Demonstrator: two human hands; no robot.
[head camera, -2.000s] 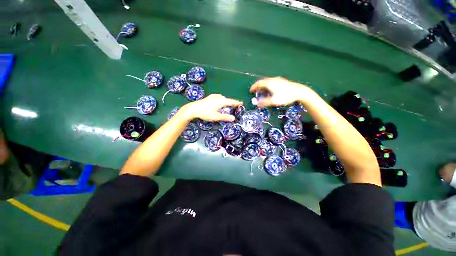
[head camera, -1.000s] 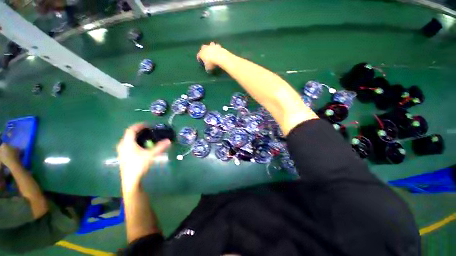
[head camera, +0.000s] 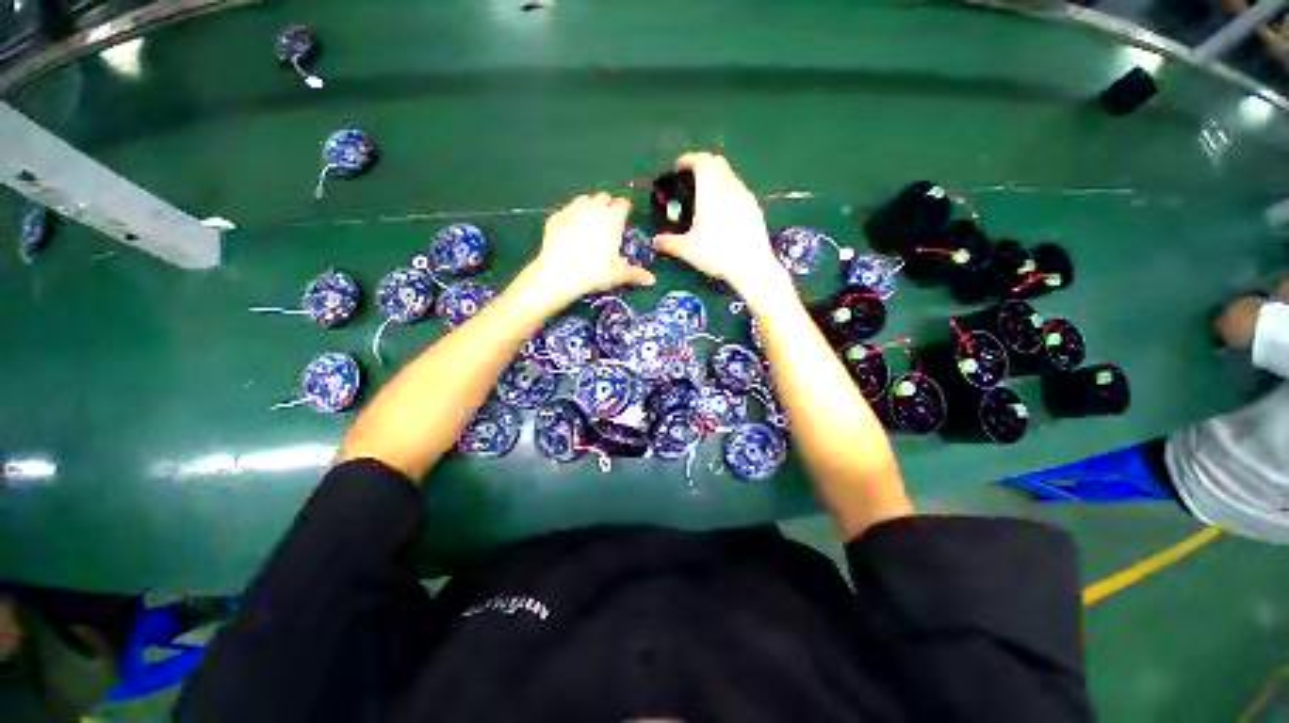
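Observation:
My right hand (head camera: 724, 226) holds a black cylindrical housing (head camera: 674, 202) with its open mouth turned left; a green spot and a red wire show at the mouth. My left hand (head camera: 587, 252) grips a blue-and-white patterned round unit (head camera: 638, 249) just left of and below the housing. Whether the two parts touch is hard to tell. A heap of patterned round units (head camera: 605, 387) lies between my forearms, some with pale tails. A group of black housings (head camera: 978, 360) with red wires and green spots lies to the right.
More patterned units (head camera: 331, 298) lie at left and farther across the green bench (head camera: 566, 127). One black housing (head camera: 1129, 92) lies far right. A pale metal bar (head camera: 113, 191) reaches in from the left. Another person's hand (head camera: 1241, 321) is at the right edge.
My left hand has moved from the left side to the middle and now holds a patterned unit. My right hand has come back from farther across the bench and holds a housing.

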